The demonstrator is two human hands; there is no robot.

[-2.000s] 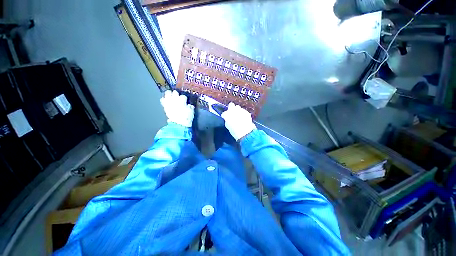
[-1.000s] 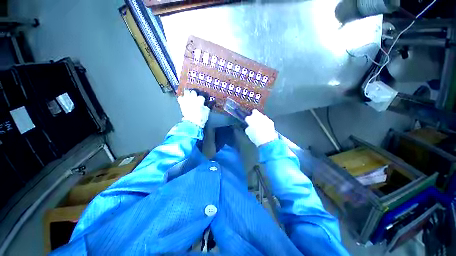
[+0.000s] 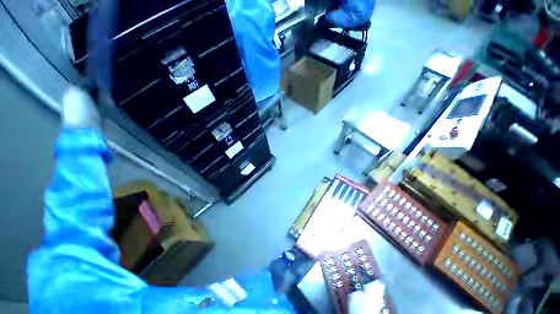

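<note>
An orange-brown fixture board (image 3: 344,270) with rows of silver-white components lies at the bottom, on the near end of the shiny table (image 3: 399,267). My right hand (image 3: 368,299), in a white glove, is over its lower part, blurred and cut by the bottom edge; its grip cannot be made out. My left hand (image 3: 80,109), also in a white glove, is stretched out at the far left, away from the board. A blurred dark upright strip (image 3: 101,46) meets its fingertips; whether the hand holds it cannot be told.
More loaded boards (image 3: 405,221) lie at the table's far edge, beside a long carton (image 3: 463,190) and a white control panel (image 3: 463,116). Stacked black bins (image 3: 190,92) stand near my left arm, an open cardboard box (image 3: 175,245) below. A person's blue sleeve (image 3: 258,49) shows behind the bins.
The view has swung left, so the board now sits at the bottom edge. My left hand has left the board and reached far out to the left. My right hand stays near the board.
</note>
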